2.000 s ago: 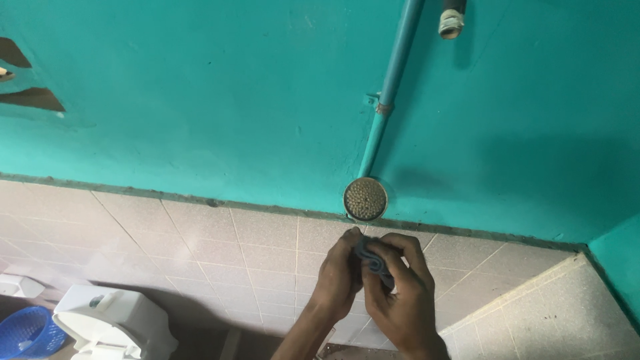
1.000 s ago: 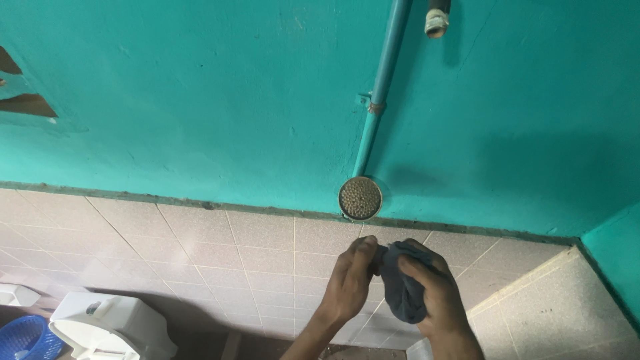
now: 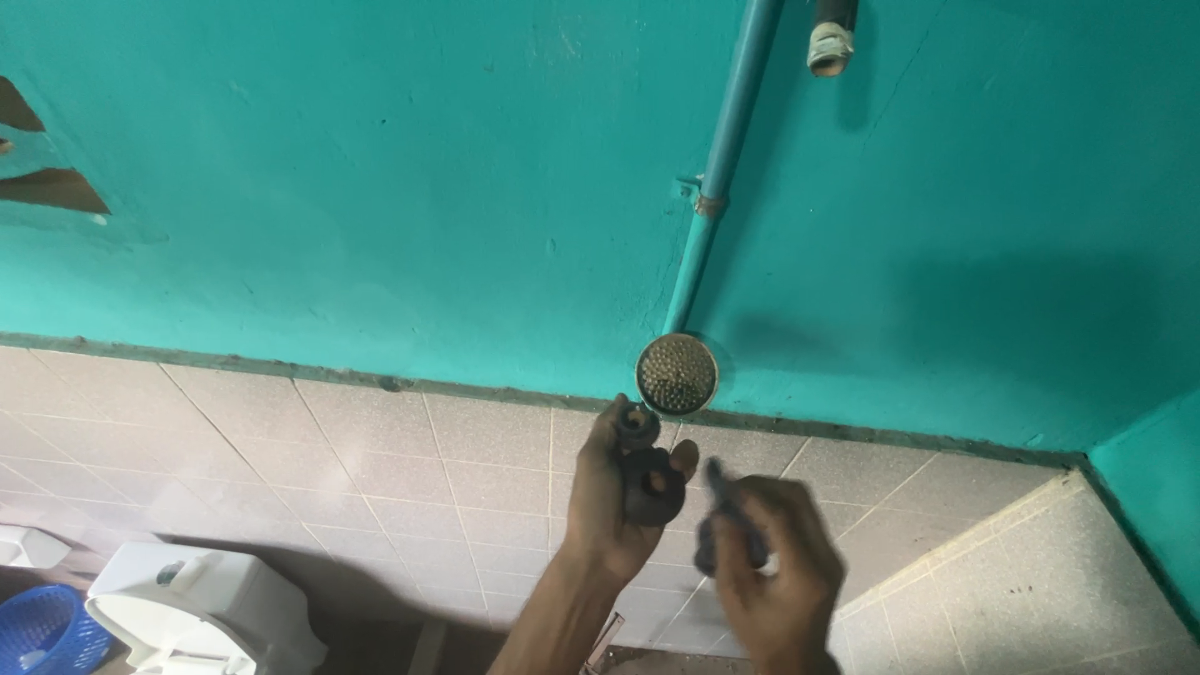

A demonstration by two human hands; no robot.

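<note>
My left hand is raised below a round shower head on a painted pipe. It holds a dark, ring-shaped part with a hole, and a smaller dark ring-shaped part sits at its fingertips. To its right, my right hand grips a dark grey piece, blurred, with a narrow end pointing up; its exact kind cannot be told. The two hands are apart.
A blue pipe runs down the teal wall to the shower head. An open pipe end juts out at upper right. Below are pinkish wall tiles, a white toilet and a blue plastic basket. A tiled partition stands at right.
The hands, together around a dark grey item in the earlier frames, have parted. Two dark ring-shaped parts now show in my left hand, and my right hand holds a separate dark piece.
</note>
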